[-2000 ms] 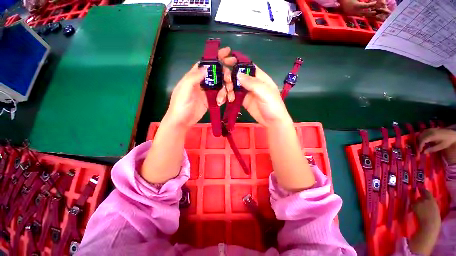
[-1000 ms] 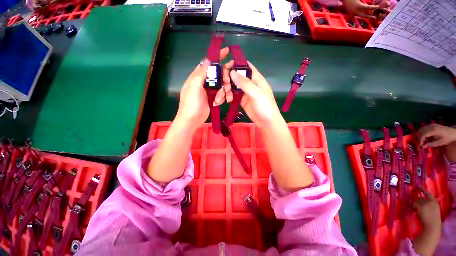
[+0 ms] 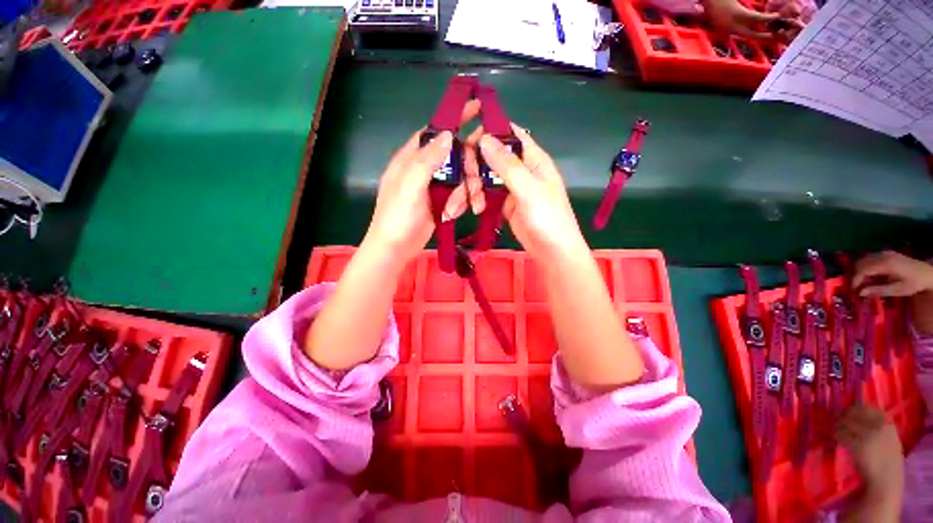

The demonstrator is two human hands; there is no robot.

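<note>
My left hand (image 3: 407, 194) holds a smartwatch (image 3: 446, 170) with a maroon strap, its thumb on the mostly dark screen, which shows small white marks. My right hand (image 3: 530, 194) holds a second smartwatch (image 3: 496, 176) the same way, its thumb over the upper screen. The two watches are side by side, straps hanging down above the far edge of the red compartment tray (image 3: 440, 337). Another maroon-strapped watch (image 3: 467, 268) lies over the tray's far edge. One more watch (image 3: 627, 161) lies on the green mat to the right.
A raised green board (image 3: 205, 163) is at the left. Trays crowded with watches stand at left (image 3: 194, 332) and right (image 3: 728, 317), a person's hands (image 3: 870, 434) over the right one. A clipboard (image 3: 522, 33), a calculator (image 3: 395, 14), a printed sheet (image 3: 844, 66) and another red tray (image 3: 665, 67) are beyond.
The screens went from lit green and white content to mostly dark with small white marks. The held watches' upper straps have come together. The loose watch on the mat now appears farther right.
</note>
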